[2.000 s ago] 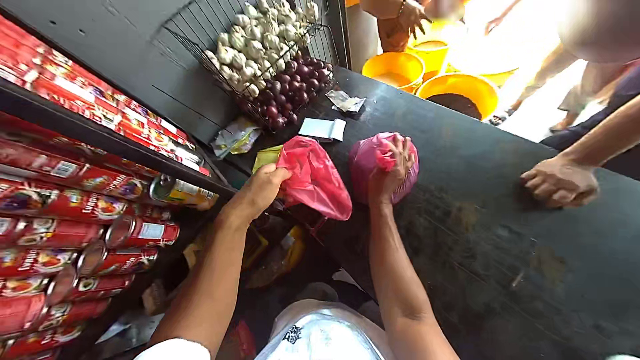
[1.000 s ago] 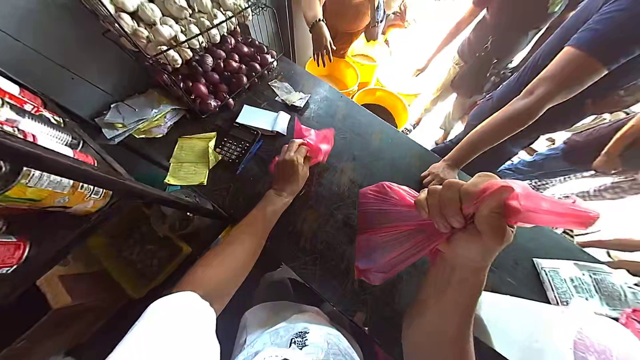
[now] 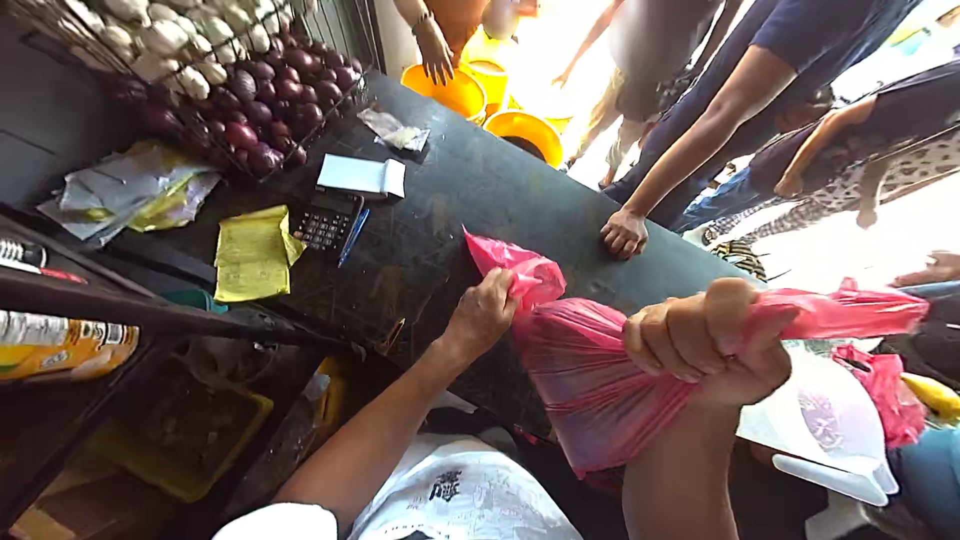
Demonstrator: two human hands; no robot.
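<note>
My right hand [image 3: 709, 345] grips the gathered neck of a filled pink plastic bag [image 3: 592, 382], whose twisted top sticks out to the right past my fist. The bag hangs above the near side of the dark counter [image 3: 442, 202], and its contents are hidden. In my left hand [image 3: 484, 311], a second, crumpled pink plastic bag [image 3: 525, 270] is held over the counter, touching or just beside the filled one. Left of it lie a calculator [image 3: 322, 229], a blue pen [image 3: 353, 237], a yellow paper slip [image 3: 253, 255] and a white notepad [image 3: 361, 175].
A wire basket of red onions [image 3: 259, 112] and garlic bulbs [image 3: 169, 37] stands at the back left. A person's fist [image 3: 624, 234] rests on the counter's far edge. Yellow buckets [image 3: 529, 135] stand beyond. A white plastic container [image 3: 825, 420] is at the right.
The filled bag, on the counter two seconds ago, was lifted by its neck. My left hand has moved right with its pink bag, toward the filled one. The view has turned right.
</note>
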